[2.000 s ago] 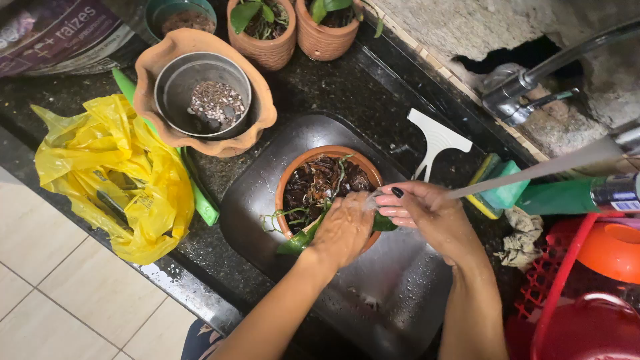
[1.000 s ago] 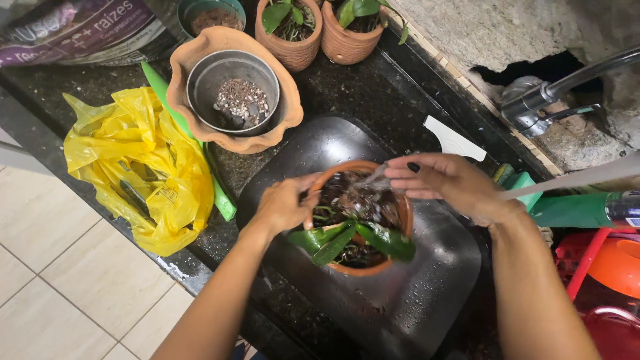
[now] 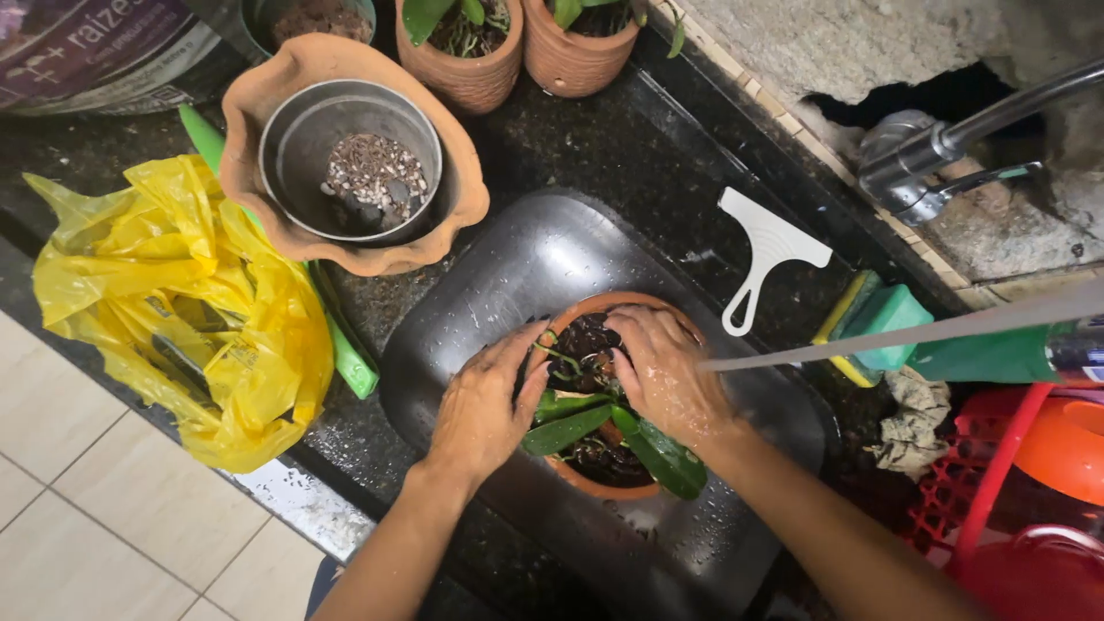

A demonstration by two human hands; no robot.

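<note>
A terracotta pot [image 3: 599, 492] with a green-leaved orchid [image 3: 664, 453] and dark bark stands in the sink basin [image 3: 492, 259]. My left hand [image 3: 492, 392] rests at the pot's left rim, thumb and fingers apart around the rim and a thin root. My right hand [image 3: 668, 371] reaches over the right rim, its fingertips on the bark. Water from the faucet [image 3: 914, 164] falls in a stream onto the back of my right hand. Whether either hand grips the pot is not plain.
A grey plastic pot [image 3: 276, 164] sits inside a wavy clay pot [image 3: 466, 190]. Around the basin lie a yellow plastic bag [image 3: 285, 345], a green-handled tool [image 3: 349, 354], a white squeegee [image 3: 772, 241] and sponges [image 3: 880, 323]. A red dish rack [image 3: 992, 483] stands at right.
My right hand has come down from above the pot's right edge onto the bark. The leaves, under my hands in the oldest frame, lie towards me in the later ones.
</note>
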